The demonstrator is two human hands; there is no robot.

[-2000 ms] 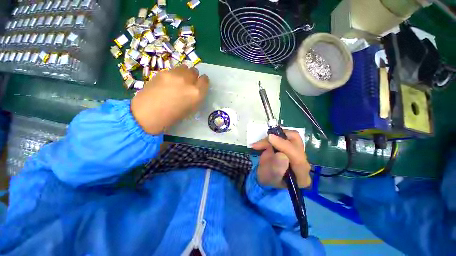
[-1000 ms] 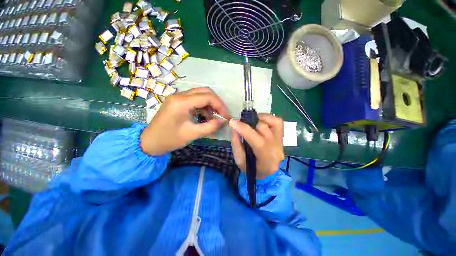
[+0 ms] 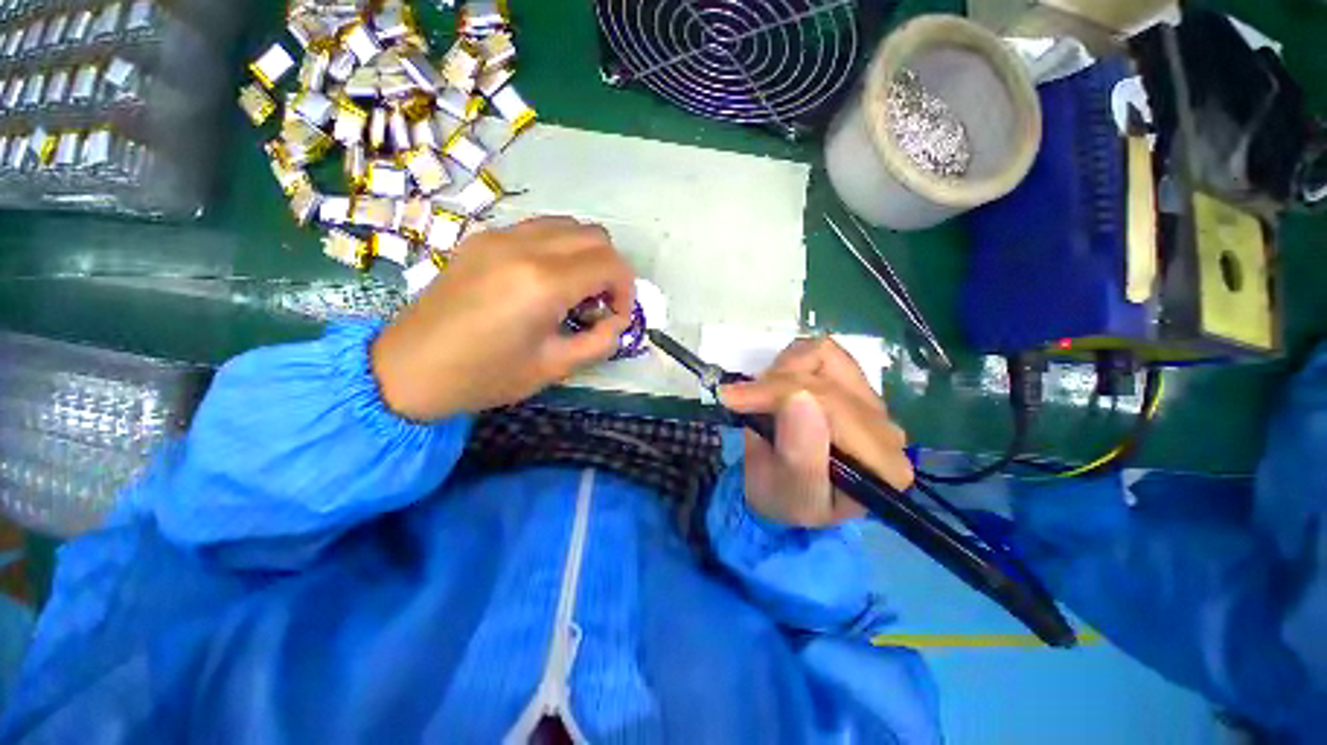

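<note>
My left hand (image 3: 509,313) has its fingertips closed on a small dark piece over the round circuit board (image 3: 632,338); the fingers hide most of both, so I cannot tell exactly what is pinched. The board's purple edge shows on a white round holder (image 3: 654,309) on the pale mat (image 3: 728,204). My right hand (image 3: 822,432) grips the black soldering iron (image 3: 931,531) like a pen. The iron's tip end points left and reaches the board's right edge. Loose silver and yellow battery cells (image 3: 386,175) lie in a pile behind my left hand.
A blister tray of cells (image 3: 88,109) is at the upper left, more trays (image 3: 88,437) below it. A fan guard (image 3: 728,51), a tip cleaner pot (image 3: 881,168), tweezers (image 3: 888,288) and a blue soldering station (image 3: 1055,233) stand behind and right. Another person's blue sleeve (image 3: 1164,568) is at right.
The iron has swung from pointing up to pointing left, its tip now at the board. My hands, close together a second ago, are slightly apart, with my left hand at the board.
</note>
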